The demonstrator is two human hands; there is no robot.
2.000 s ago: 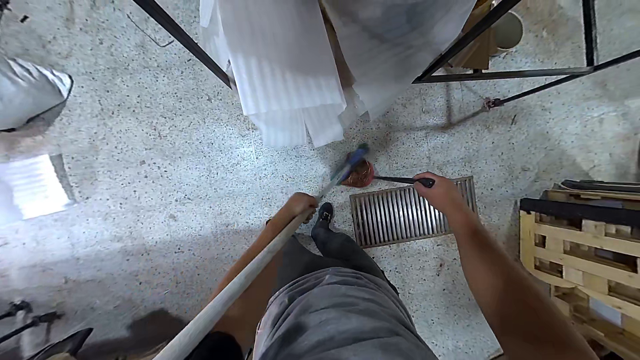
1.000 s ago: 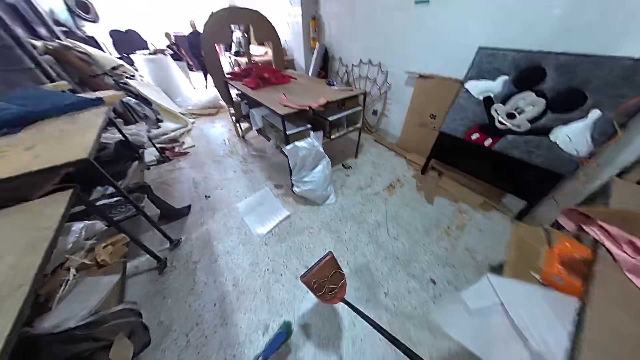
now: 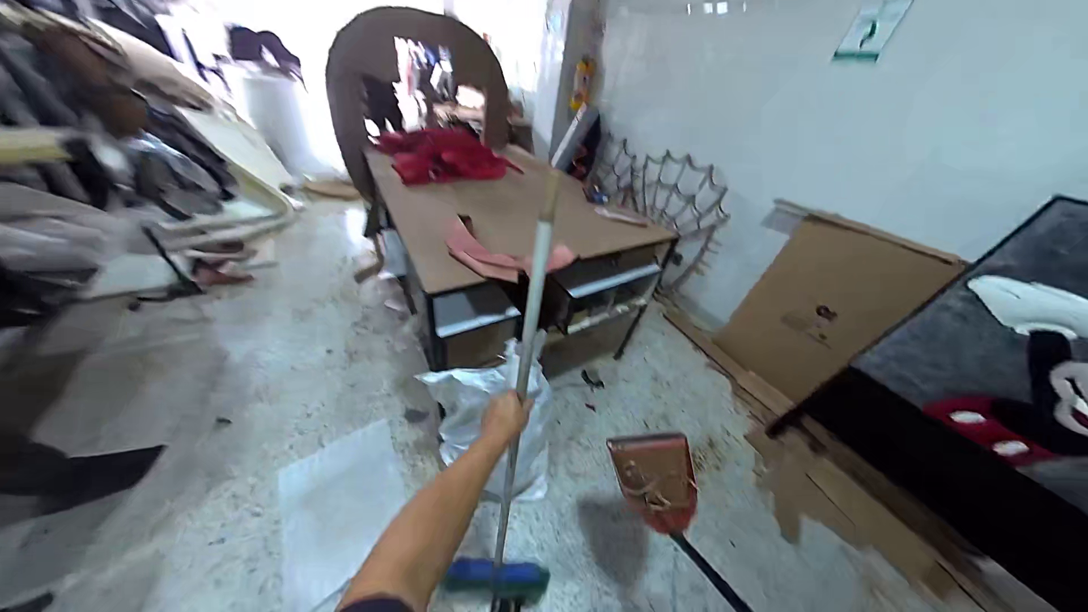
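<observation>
My left hand (image 3: pixel 505 416) is closed around the pale pole of a broom (image 3: pixel 534 306), which stands nearly upright. Its blue and green head (image 3: pixel 497 578) is low in the view, near the floor. To the right, a red long-handled dustpan (image 3: pixel 654 480) with stringy scraps in it hangs over the floor. The dustpan's black handle runs out of the bottom edge, and my right hand is out of view. Behind my left hand a white plastic sack (image 3: pixel 463 408) stands against the worktable.
The worktable (image 3: pixel 408 229) carries red cloth (image 3: pixel 446 155) and a pink strip. A white sheet (image 3: pixel 344 510) lies on the floor at left. Cardboard (image 3: pixel 837 297) and a panel with a cartoon figure (image 3: pixel 1028 340) lean at the right wall. Piled materials line the left side.
The view has swung up from the floor by my feet to the room and now sits nearer the worktable. My left hand and the broom pole, out of view one second ago, are back in view.
</observation>
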